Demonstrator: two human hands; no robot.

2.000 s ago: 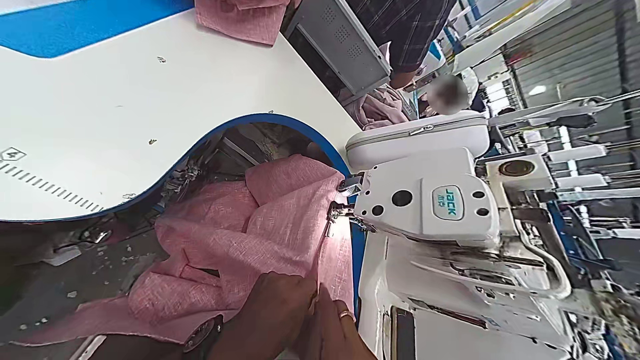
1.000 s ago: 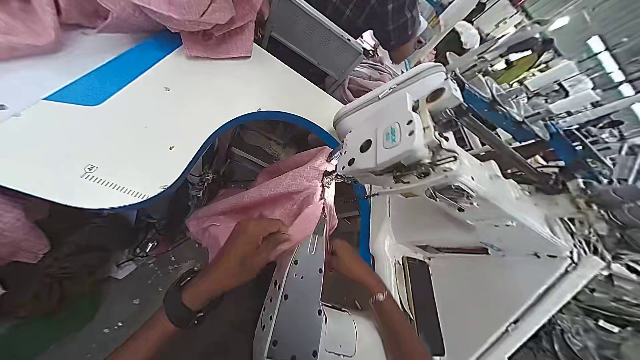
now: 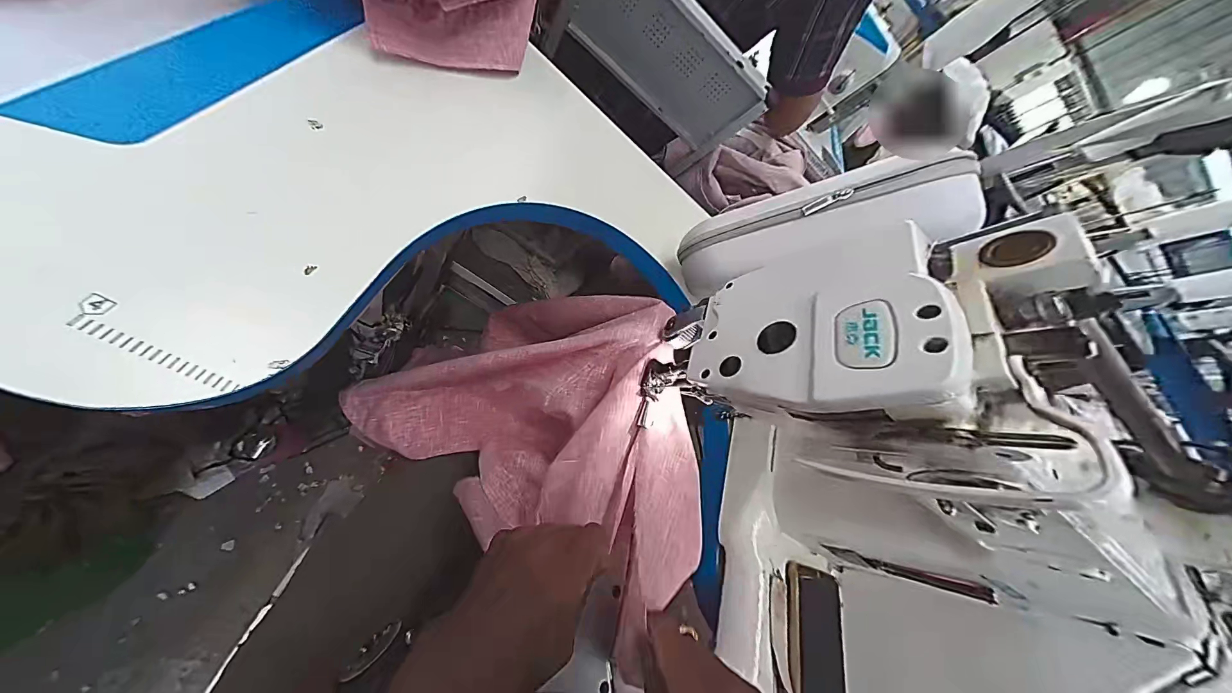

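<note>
Pink woven fabric [image 3: 568,414] hangs in folds from the needle and presser foot area [image 3: 664,377] of a white Jack industrial sewing machine [image 3: 837,337]. My left hand [image 3: 539,597] grips the fabric's lower part, its fingers curled in at the near edge. Close to it on the right, my right hand [image 3: 688,640], with a ring on one finger, holds the fabric's lower right edge; its fingertips are partly hidden by the cloth. Under the cloth, between the hands, part of the machine's grey metal arm [image 3: 597,626] shows. A lamp lights the cloth below the needle.
A white table [image 3: 231,221] with a curved blue edge lies at the left, with more pink fabric [image 3: 452,34] at its far side. Past a grey metal box [image 3: 674,72], another person's hand [image 3: 791,114] touches pink cloth. Cloth scraps and debris lie on the floor at the lower left.
My hands were apart on either side of the machine's arm one second ago; now they are close together on the fabric. The fabric covers more of the arm. The view has shifted.
</note>
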